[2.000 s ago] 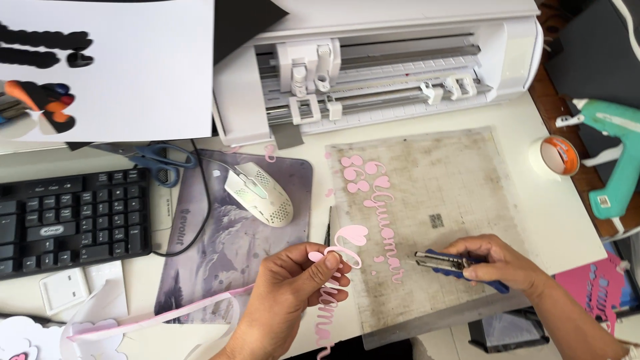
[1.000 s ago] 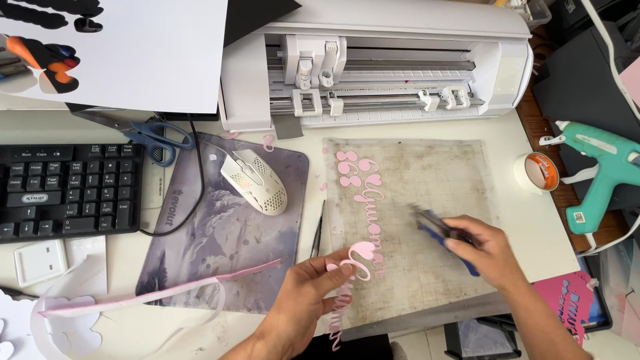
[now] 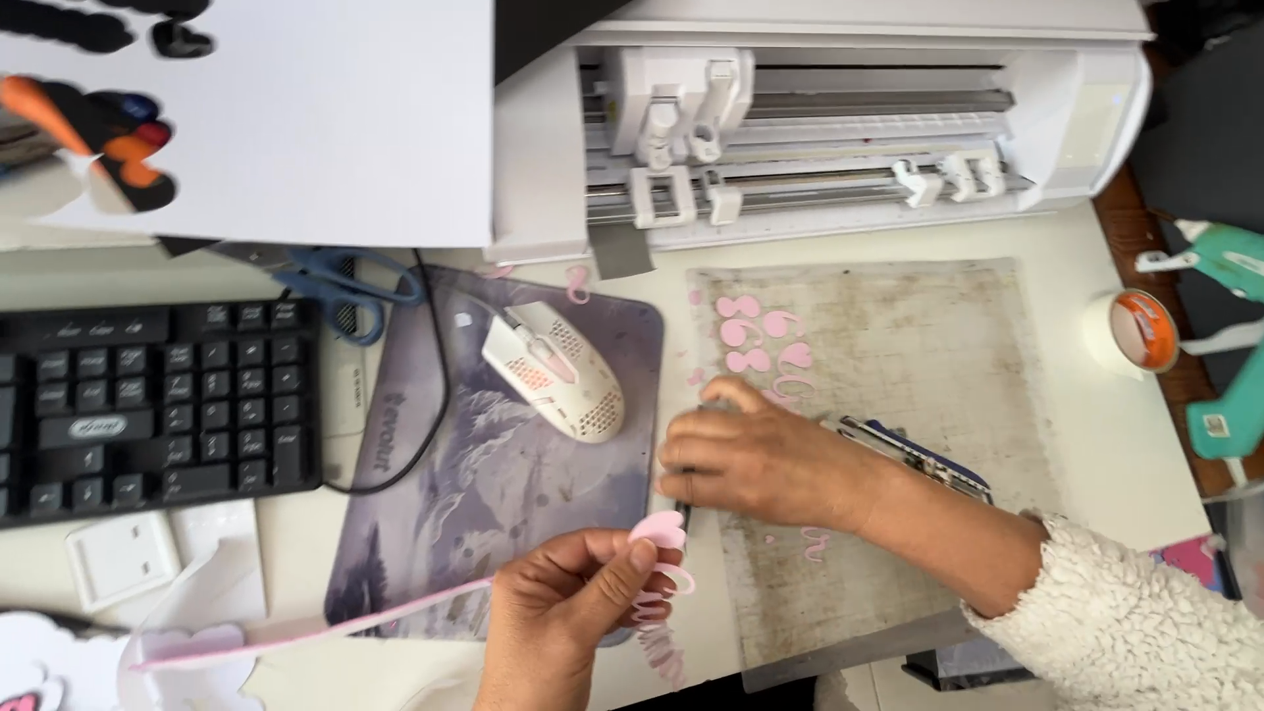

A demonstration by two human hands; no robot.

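Note:
My left hand (image 3: 583, 592) pinches a pink cut-out word (image 3: 657, 632) by its top, where a heart shape shows; its letters hang below the fingers. My right hand (image 3: 765, 454) is over the left edge of the stained cutting mat (image 3: 928, 326). A thin dark tool (image 3: 686, 515), perhaps tweezers, shows just under its fingers; whether they grip it is hidden. More pink cut-outs (image 3: 748, 331) lie on the mat, partly covered by the right hand. A blue-and-silver hand tool (image 3: 918, 454), pliers-like, lies on the mat behind the right forearm.
A cutting machine (image 3: 829, 118) stands behind the mat. Left are a mouse (image 3: 558, 370) on a mouse pad (image 3: 494, 474), a keyboard (image 3: 158, 405), blue-handled scissors (image 3: 346, 286) and a pink strip (image 3: 326, 627). Right are a round tub (image 3: 1136, 333) and a teal glue gun (image 3: 1229, 395).
My right hand has let go of the blue-and-silver tool, now on the mat, and has moved left to the thin dark tool. My left hand still holds the pink word.

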